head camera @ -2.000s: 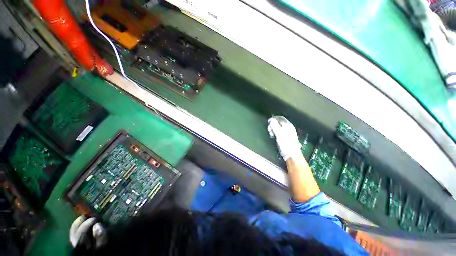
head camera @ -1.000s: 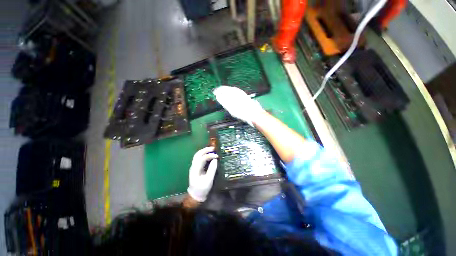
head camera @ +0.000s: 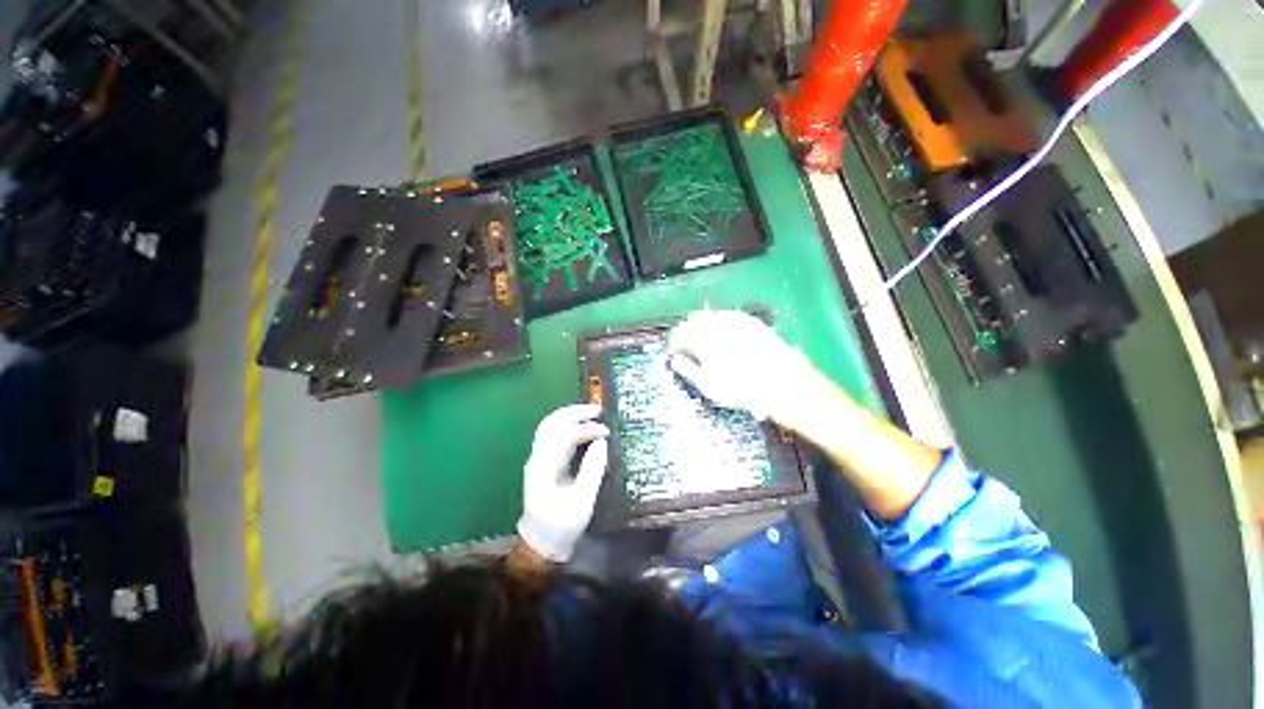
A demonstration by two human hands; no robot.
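A black carrier [head camera: 598,492] with a whitish-green PCB panel [head camera: 679,450] in it lies on the green mat [head camera: 471,457] at the near edge of the table. My left hand [head camera: 566,478], in a white glove, rests at the carrier's left edge, thumb and fingers apart; whether it grips the frame cannot be told. My right hand [head camera: 728,363], in a white glove, is over the upper part of the panel with its fingers bent down; the fingertips are partly hidden, and a grip cannot be made out.
Two black trays [head camera: 690,262] with thin green scrap stand at the far edge. Black pallet covers [head camera: 363,284] overlap at the left. On the conveyor [head camera: 1033,471] at the right are a dark pallet [head camera: 1047,263] and an orange cover plate [head camera: 954,104]. A white cable [head camera: 1033,159] crosses it.
My right hand has gone from the conveyor, past the scrap trays, back to the panel. My left hand has stayed at the carrier's left edge since one second ago. The view has turned toward the table.
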